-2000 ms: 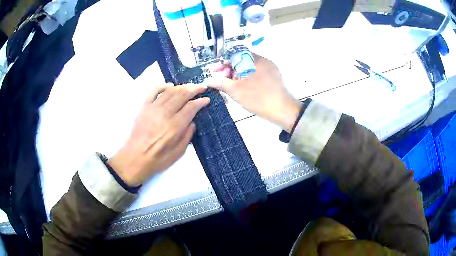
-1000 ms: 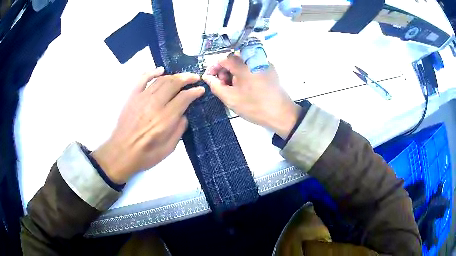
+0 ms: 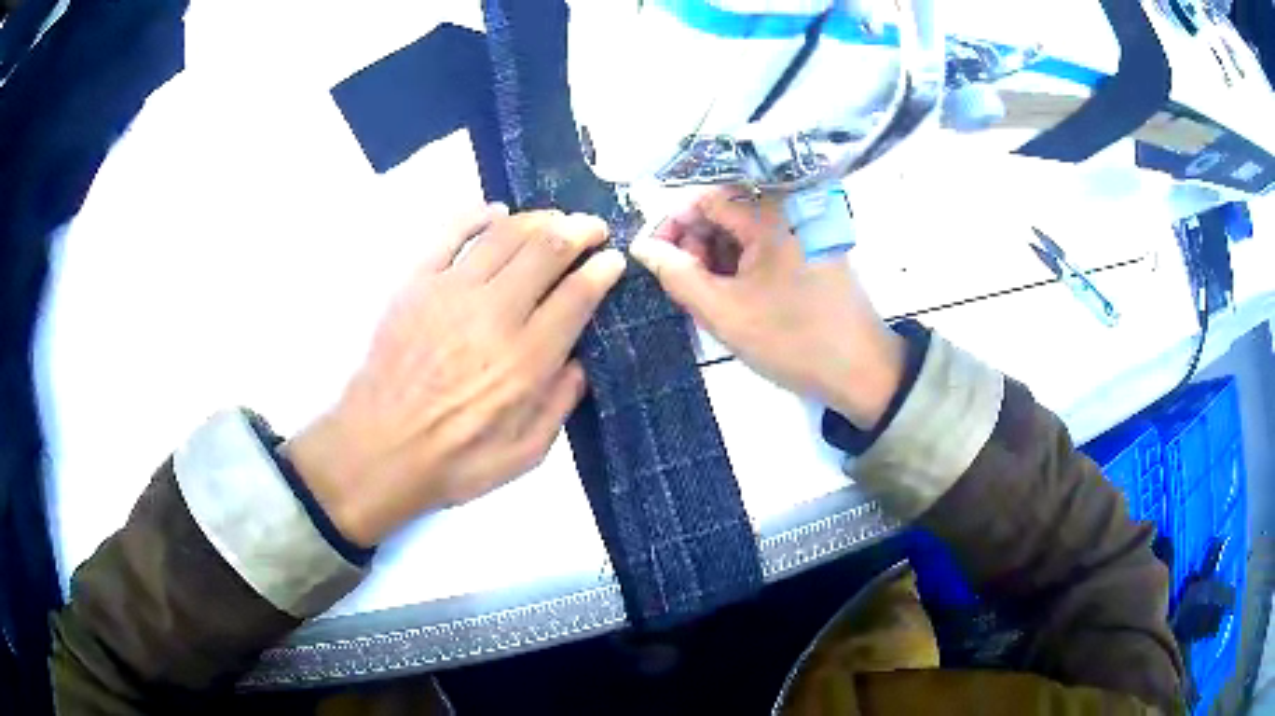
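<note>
The dark checked strip (image 3: 674,462) runs from behind the needle area towards me and hangs over the table's front edge. My left hand (image 3: 462,357) lies flat on its left side, fingertips pressing the cloth just in front of the needle area. My right hand (image 3: 769,301) is at the strip's right edge, thumb and index finger pinched together on the cloth edge near the needle. The white sewing machine head (image 3: 741,91) stands above; the needle tip is not clear. The blue-grey knob (image 3: 821,224) is beside my right hand's fingers.
A black patch (image 3: 406,105) lies left of the strip. Thread snips (image 3: 1074,277) lie open at the right. A black band (image 3: 1126,84) drapes over the machine arm. Dark cloth (image 3: 49,182) is at the far left. Blue crates (image 3: 1189,476) stand lower right. The scale (image 3: 462,642) lines the table's front edge.
The view has shifted and the machine head appears larger. The strip's near end shows somewhat shorter over the table edge than two seconds ago. Both hands stay on the cloth near the needle.
</note>
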